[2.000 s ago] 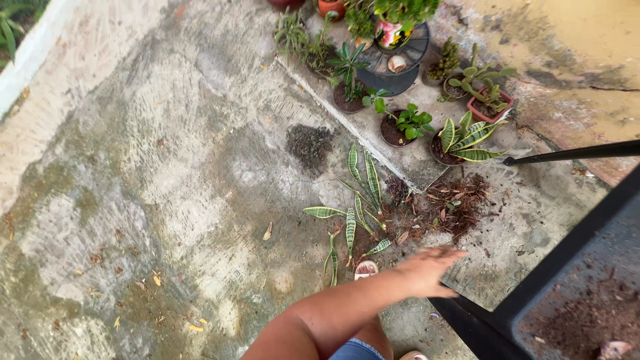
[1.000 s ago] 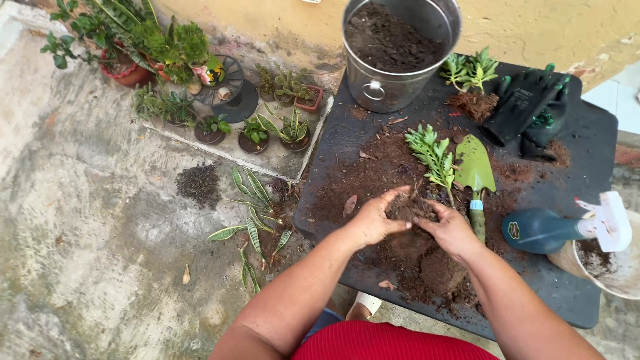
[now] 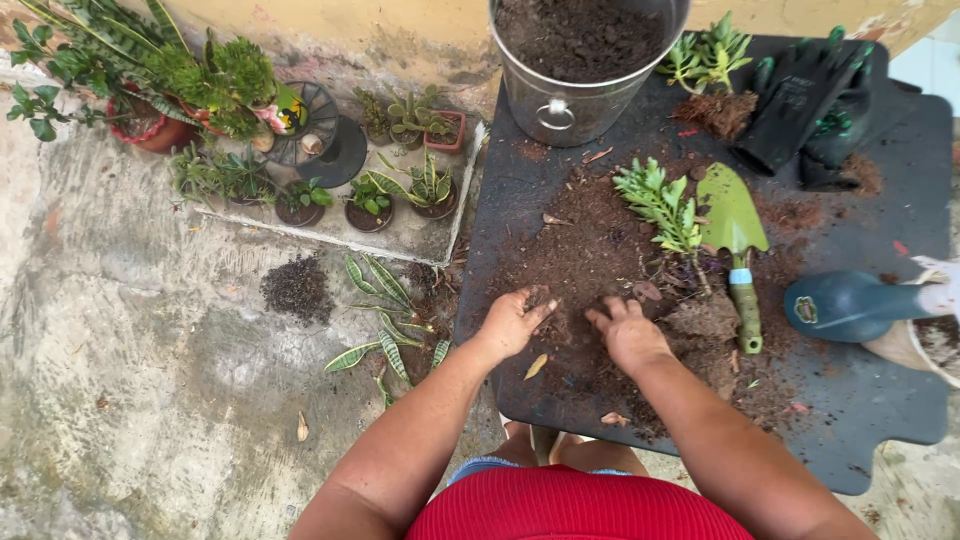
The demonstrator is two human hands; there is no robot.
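Both bare hands are at the loose brown soil (image 3: 577,255) spread over a black table. My left hand (image 3: 514,322), near the table's left edge, has its fingers curled around a little soil. My right hand (image 3: 626,330) presses its fingertips into the soil, with a gap between the two hands. Just right of it lies a leafy plant cutting (image 3: 664,206), its stem reaching a clump of soil (image 3: 701,319). A green hand trowel (image 3: 731,210) lies beside the cutting, blade away from me.
A metal bucket of soil (image 3: 555,112) stands at the back. Behind the trowel lie a rooted plant (image 3: 716,112) and black gloves (image 3: 802,105). A blue spray bottle (image 3: 847,306) is at the right. Potted plants (image 3: 367,206) and cut snake-plant leaves (image 3: 394,356) are on the concrete floor.
The view has swung toward the table. One second ago both hands were together around a soil clump near the cutting; they are now apart, farther left on the table.
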